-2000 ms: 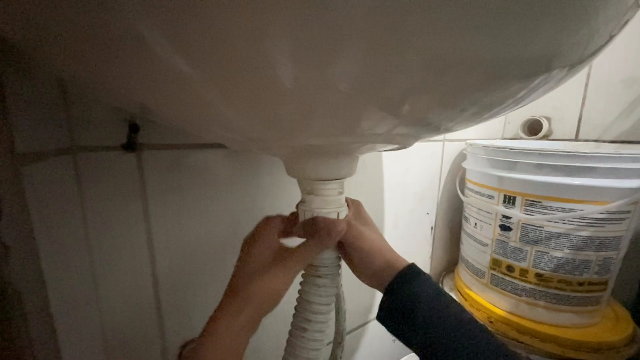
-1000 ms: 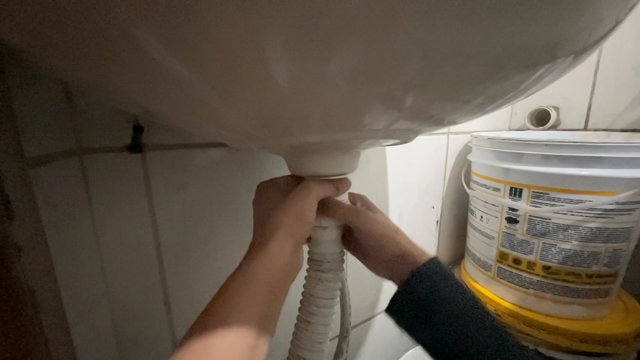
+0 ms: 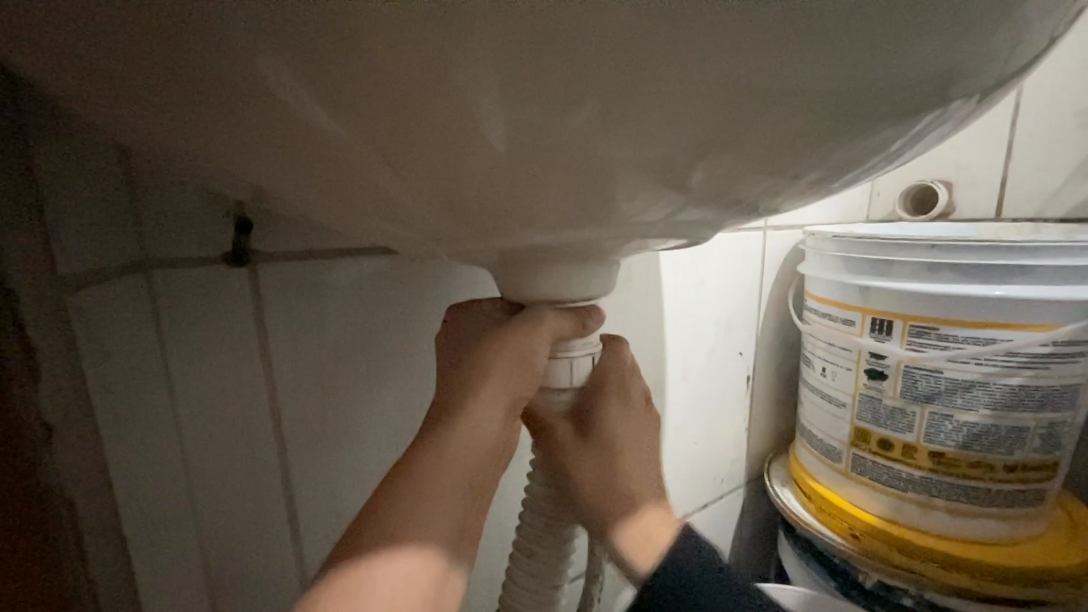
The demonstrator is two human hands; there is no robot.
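Under the white washbasin [image 3: 544, 153], a drain outlet [image 3: 557, 279] points down, with a white plastic tailpiece [image 3: 576, 343] below it. My left hand [image 3: 501, 344] is closed round the upper tailpiece, thumb across its front, just under the outlet. Lower down, my right hand [image 3: 599, 425] grips the ribbed slip nut [image 3: 569, 372] and the top of the corrugated drain hose [image 3: 535, 544] from the right. The hose hangs down out of view. Both hands cover the backs of these fittings.
At the right, a white plastic bucket [image 3: 943, 408] with printed text stands on a yellow lid [image 3: 816, 501] of another container. A pipe stub [image 3: 924, 201] sticks out of the tiled wall behind it. A small dark fitting [image 3: 240, 238] is on the wall at left.
My right hand has moved down from the tailpiece to the slip nut and hose top. My left hand, lower around the nut two seconds ago, is now up by the outlet.
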